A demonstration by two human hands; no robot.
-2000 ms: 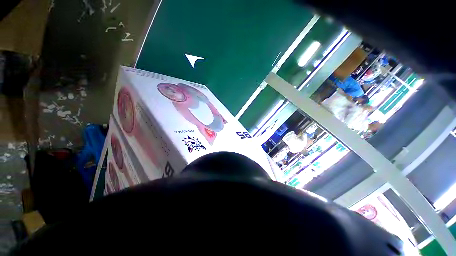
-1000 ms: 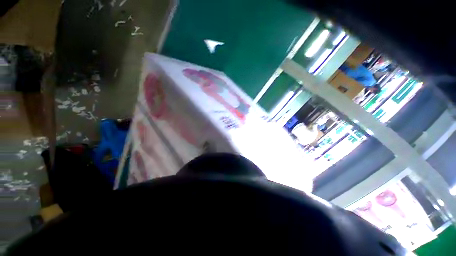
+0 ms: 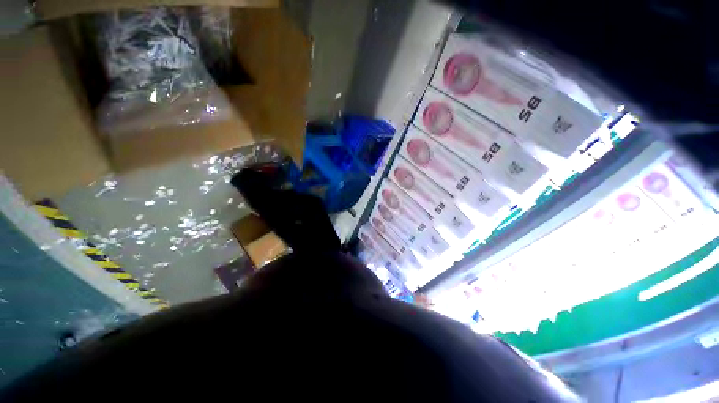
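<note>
Neither of my hands is visible. A row of white printed retail boxes (image 3: 504, 93) with pink round product pictures stands along the bench, running from the upper right down towards the centre. The nearest boxes look largest and show black print and a QR code. A second row of similar boxes (image 3: 629, 203) stands farther right, partly washed out by bright light. A large dark curved shape (image 3: 315, 338) covers the bottom of the view and hides what lies behind it.
An open brown carton (image 3: 169, 146) with clear plastic film (image 3: 162, 63) stands upper left. A blue stool (image 3: 335, 169) and a blue crate (image 3: 369, 144) stand beside the bench. White scraps (image 3: 169, 228) litter the floor by yellow-black tape (image 3: 98, 256). A small carton (image 3: 264, 244) lies near centre.
The view has swung round. The stacked boxes and bare green surface have gone from view. The long box rows, open carton and hazard tape now show.
</note>
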